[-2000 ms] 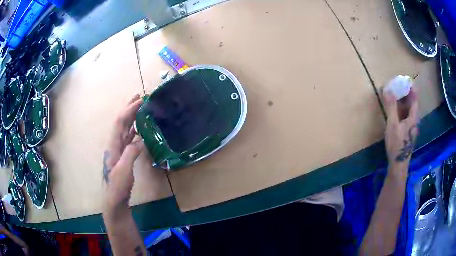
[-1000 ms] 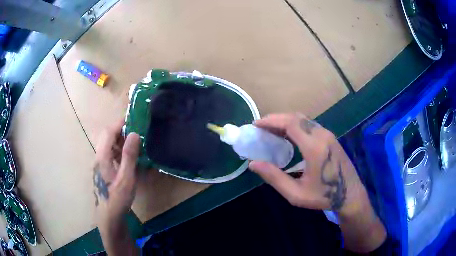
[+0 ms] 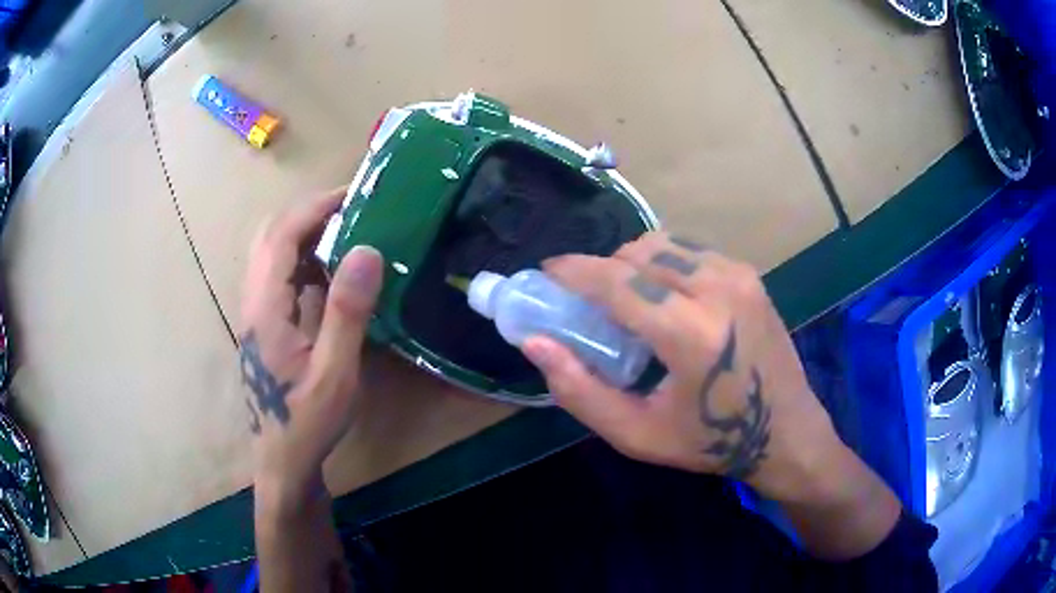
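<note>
A glossy green car body shell (image 3: 400, 214) with a pale rim is tilted over the cardboard-covered bench. A black insert (image 3: 521, 209) shows inside its opening. My left hand (image 3: 307, 313) grips the shell's left end, thumb on top of the green surface. My right hand (image 3: 683, 359) holds a translucent white glue bottle (image 3: 567, 324) slanted, its thin yellowish nozzle pointing to the left over the black interior near the green edge. I cannot tell whether the tip touches. My right hand and the bottle hide the shell's lower right part.
A small blue-purple printed tube (image 3: 236, 111) with an orange end lies on the cardboard (image 3: 463, 46) behind the shell. More green shells sit at the far left (image 3: 17, 469) and upper right (image 3: 994, 99). A blue tote (image 3: 915, 382) at the right holds silver-white shells (image 3: 954, 429).
The right hand brought the bottle from the right bench to the shell; its nozzle now sits further left over the interior. The shell has been turned, and its left end now shows a broad green top.
</note>
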